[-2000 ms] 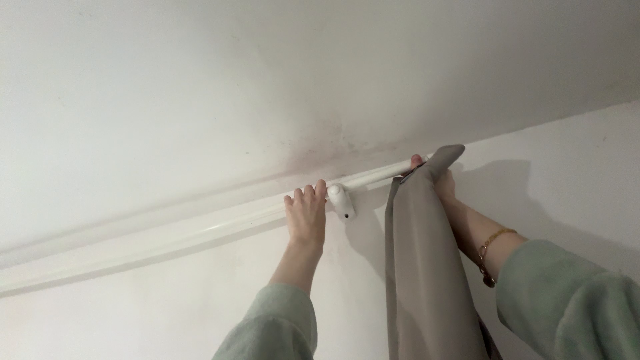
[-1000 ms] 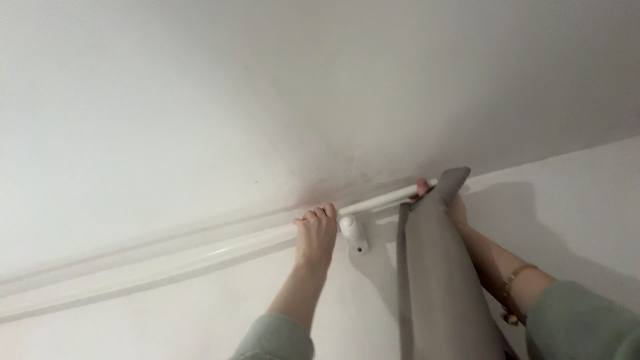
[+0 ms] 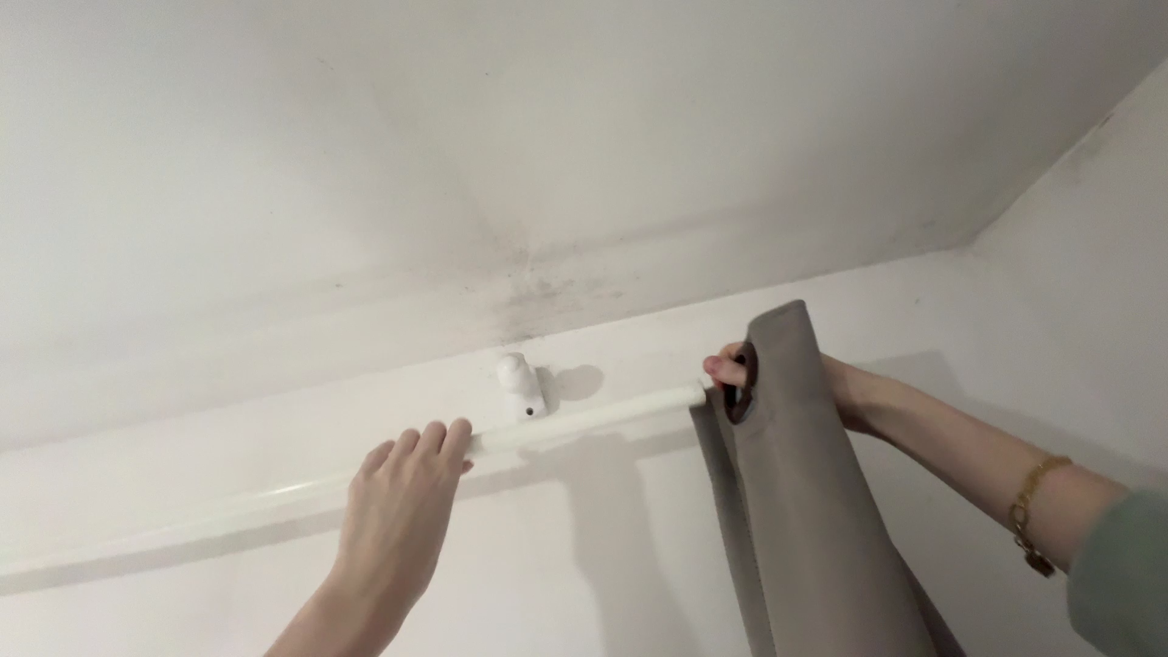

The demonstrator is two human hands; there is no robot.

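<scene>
My left hand grips a white curtain rod from below, with its fingers over the top. The rod runs from the left edge up to the right, and its free end lies against a gathered grey curtain. At the curtain's top a dark grommet shows, and fingers of my right hand poke through it, holding the fabric beside the rod's end. Most of that hand is hidden behind the cloth. A white wall bracket stands just above the rod, between my hands, apart from it.
The white wall meets the ceiling close above the bracket, where dark stains show. A room corner lies at the upper right. Shadows of the rod and arms fall on the wall.
The rod, earlier up by the bracket's top, is now lower and below the bracket. The grommet has come into sight with fingers through it. The view has shifted.
</scene>
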